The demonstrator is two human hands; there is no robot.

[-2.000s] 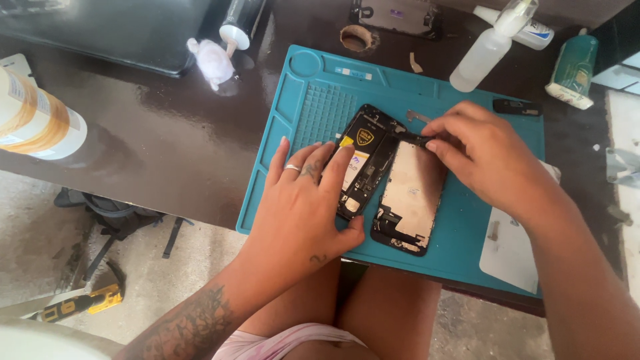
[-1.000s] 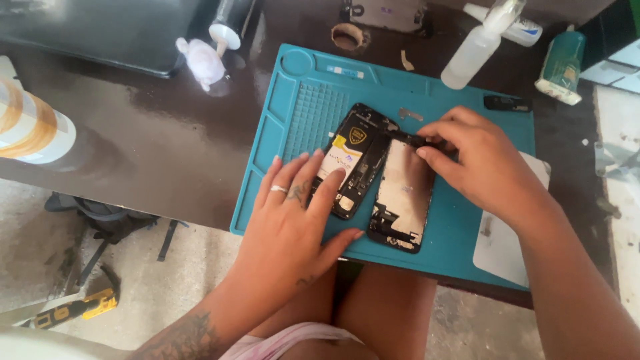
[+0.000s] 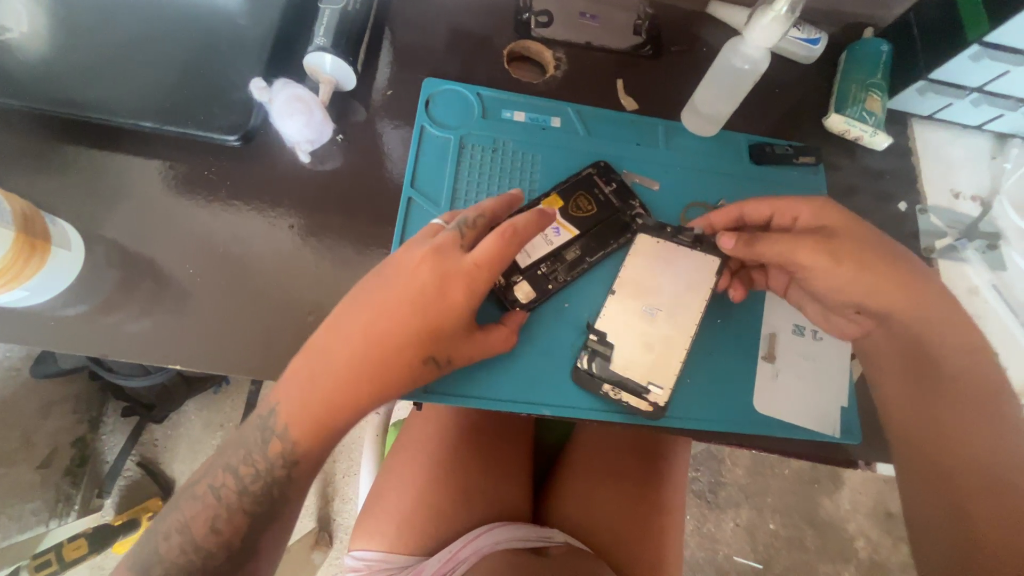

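Observation:
On a teal silicone repair mat [image 3: 496, 376] lies an opened smartphone body [image 3: 596, 240], tilted, its black battery and circuit parts exposed. My left hand [image 3: 448, 288] rests over its lower left side, fingers spread, the index fingertip by the yellow tab on the battery. Beside it to the right is the phone's display assembly [image 3: 660, 308], metal back up, with flex cables at its lower end. The thumb and fingers of my right hand [image 3: 800, 256] pinch its upper right corner. The tops of the two parts meet or nearly meet; the join there is unclear.
A small metal bracket [image 3: 641, 181] lies above the phone body. A white card [image 3: 788, 384] and a small black part [image 3: 785, 154] are on the mat's right. Behind stand a spray bottle [image 3: 728, 80] and a teal tube [image 3: 860, 96]; a cotton wad [image 3: 294, 118] lies at left.
The left index finger has shifted over the battery, from its lower label toward the yellow tab. My right hand keeps its pinch on the display's top corner.

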